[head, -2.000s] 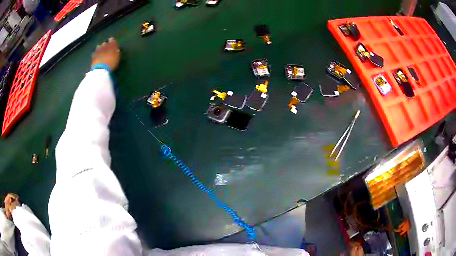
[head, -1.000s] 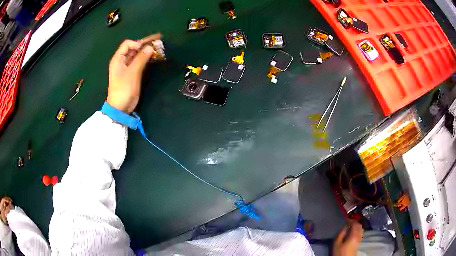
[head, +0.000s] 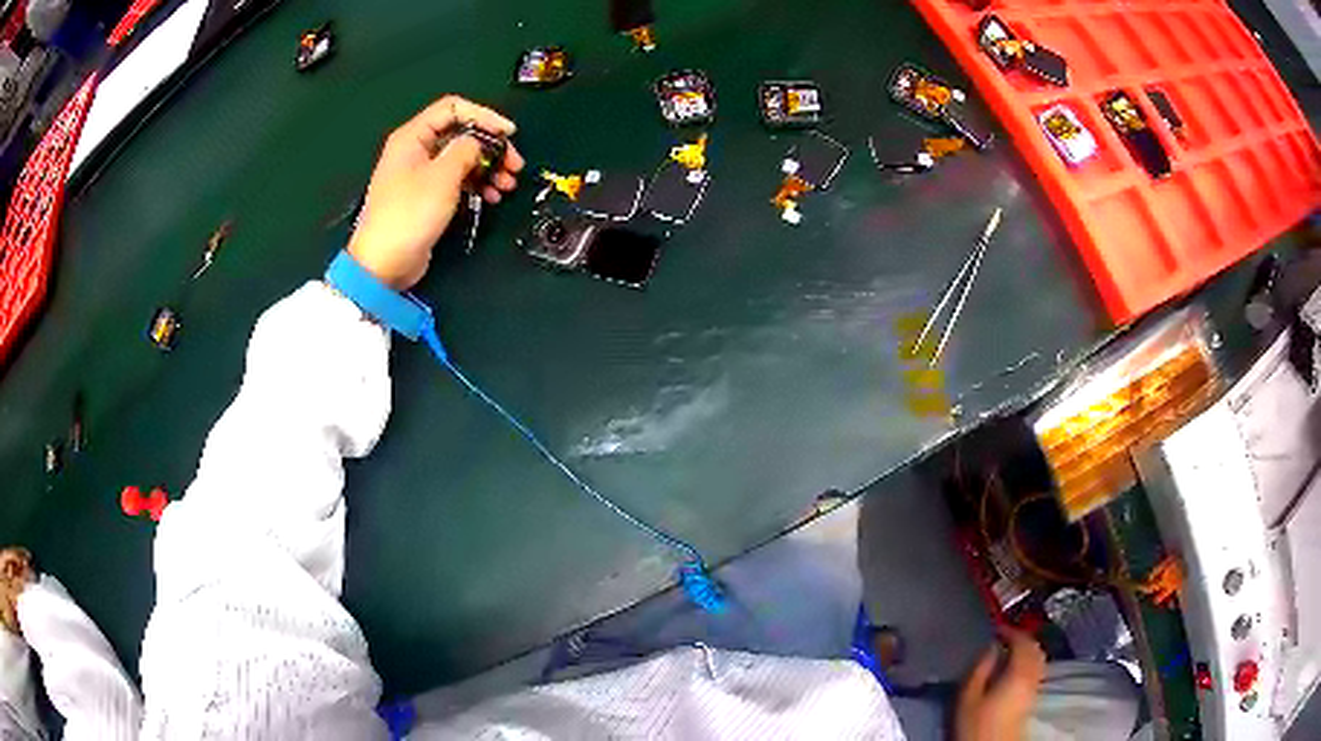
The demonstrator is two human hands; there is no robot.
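My left hand (head: 435,181), in a blue wrist strap, holds a small device part with gold bits; a thin dark piece hangs below the fingers, partly hidden. Right of it on the green mat (head: 695,348) lie a grey round-lensed part (head: 556,242) and a glossy black screen (head: 623,256). Small housings (head: 685,99) and thin wire outlines with orange-gold flex cables (head: 791,191) lie beyond. A bare hand, apparently my right hand (head: 1003,688), is low at the right, below the bench edge; its grip is unclear.
Silver tweezers (head: 959,290) lie near yellow tape marks (head: 923,388). A red-orange tray (head: 1087,232) holds several parts at right. A gold-striped sheet (head: 1130,420) is beside a white machine (head: 1231,579). Red plugs (head: 145,502) lie left. Another person's hand (head: 15,579) is at left.
My left hand first reached to the far left, then came back with a part and has moved slightly right. The housing and dark screen that lay mid-left are gone from the mat. The view has shifted.
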